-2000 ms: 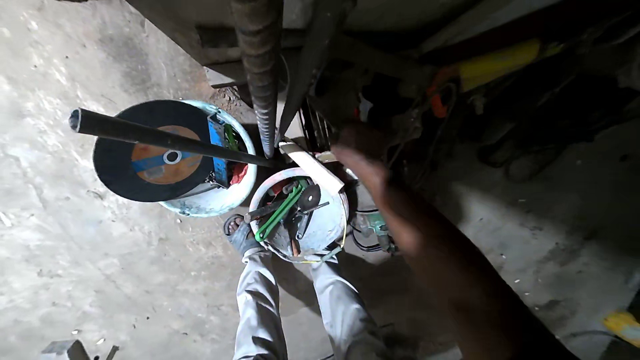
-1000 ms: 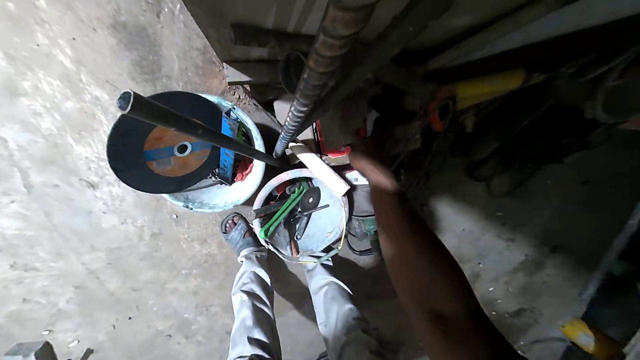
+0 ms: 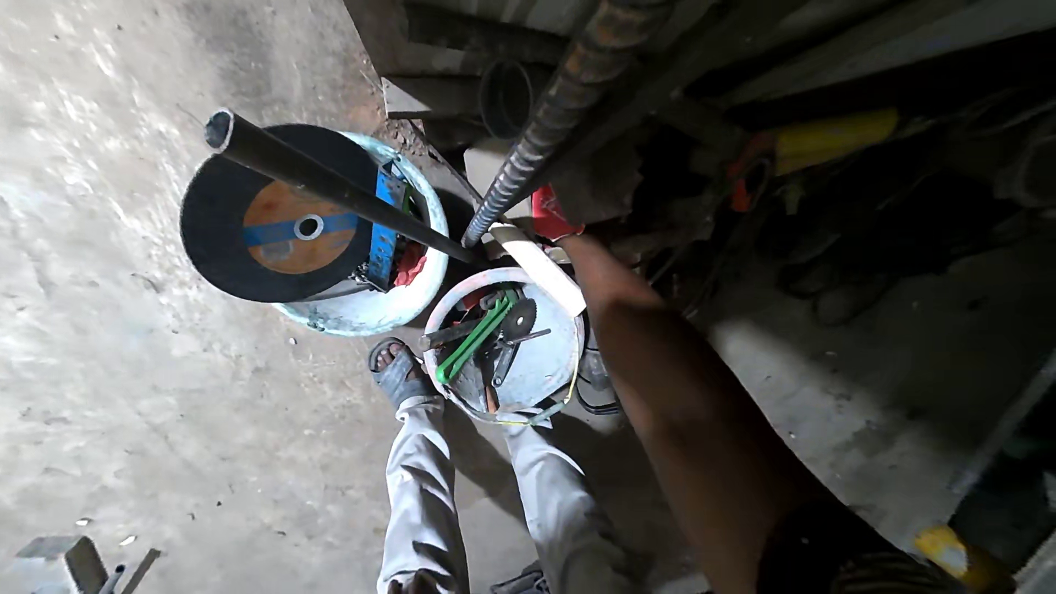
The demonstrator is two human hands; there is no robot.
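My right arm reaches in from the lower right. My right hand is at a red object beyond the white bucket; its fingers are hidden, so its grip cannot be told. My left hand is not in view. The bucket holds a green-handled tool, a small toothed disc, a wrench-like tool and other tools. A pale flat strip lies across its rim. At the left, a large black cutting disc rests on a pale blue tub.
A metal pipe slants over the disc. A ribbed steel bar rises beside it. Dark clutter and a yellow object are at the upper right. A sandaled foot stands by the bucket. Metal pieces lie at the lower left.
My right hand, visible beyond the bucket two seconds ago, is now largely hidden at the red object. The view has shifted somewhat.
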